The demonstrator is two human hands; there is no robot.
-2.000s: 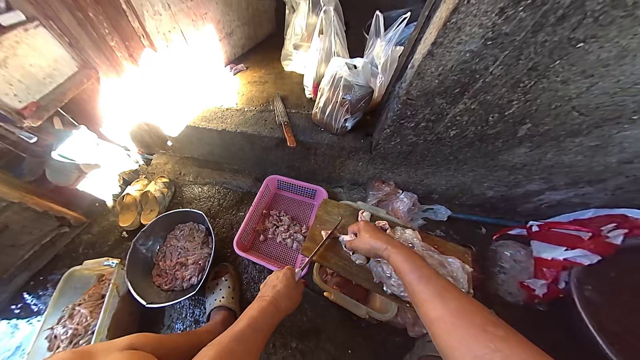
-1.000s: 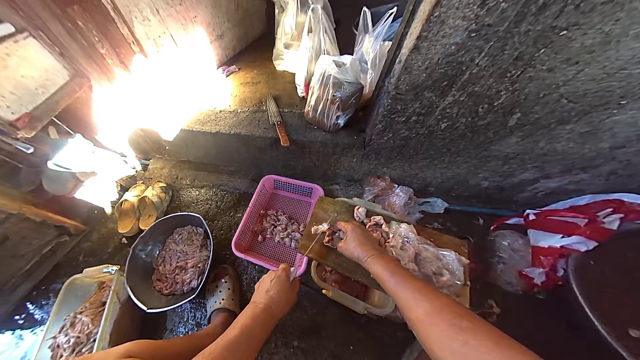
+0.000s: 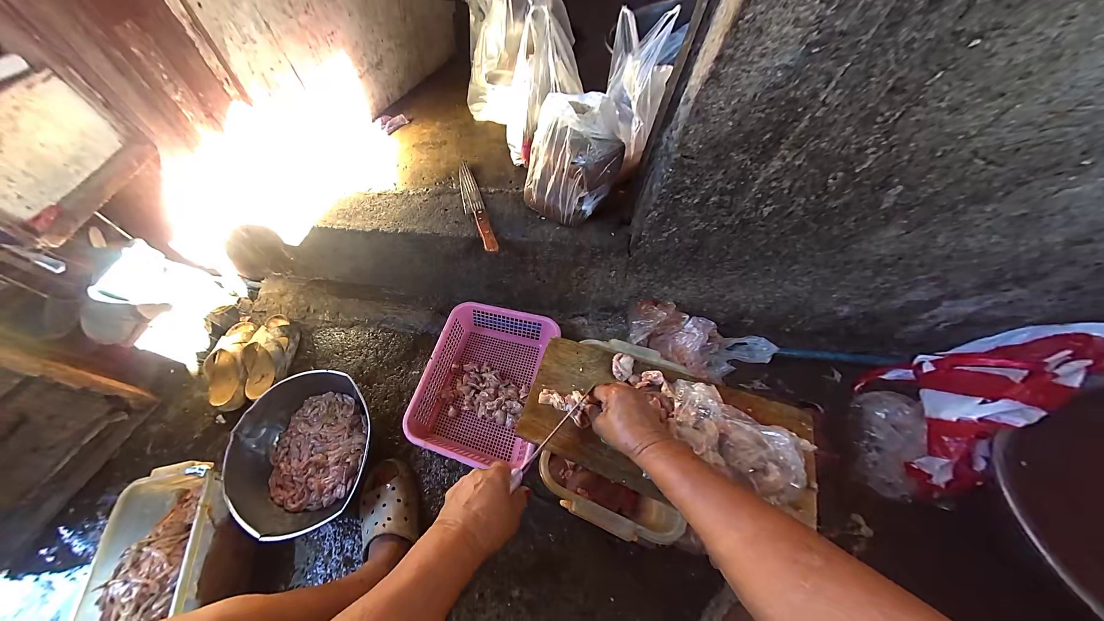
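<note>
My left hand (image 3: 485, 511) is closed around the handle of a knife (image 3: 556, 431), whose thin blade reaches up over a wooden cutting board (image 3: 565, 366). On the board, my right hand (image 3: 630, 420) presses on pieces of raw meat (image 3: 561, 399) beside the blade tip. More meat lies with a clear plastic bag (image 3: 742, 440) on the board's right part. A pink plastic basket (image 3: 423, 414) holding small cut pieces (image 3: 487, 392) stands at the board's left end. Partly under the board is a plastic container (image 3: 664, 523) with dark red meat.
Left of my foot stands a metal basin (image 3: 246, 461) of raw strips, with a rectangular tub (image 3: 203, 552) beyond. A second knife (image 3: 477, 207) lies on the concrete ledge near filled plastic bags (image 3: 573, 159). Sandals (image 3: 246, 362), a red-and-white bag (image 3: 975, 405) and a large vessel (image 3: 1026, 517) flank the area.
My right hand has shifted slightly across the meat on the board. The knife blade, which pointed up and right two seconds ago, rests now near my right fingers. The knife stays in my left hand.
</note>
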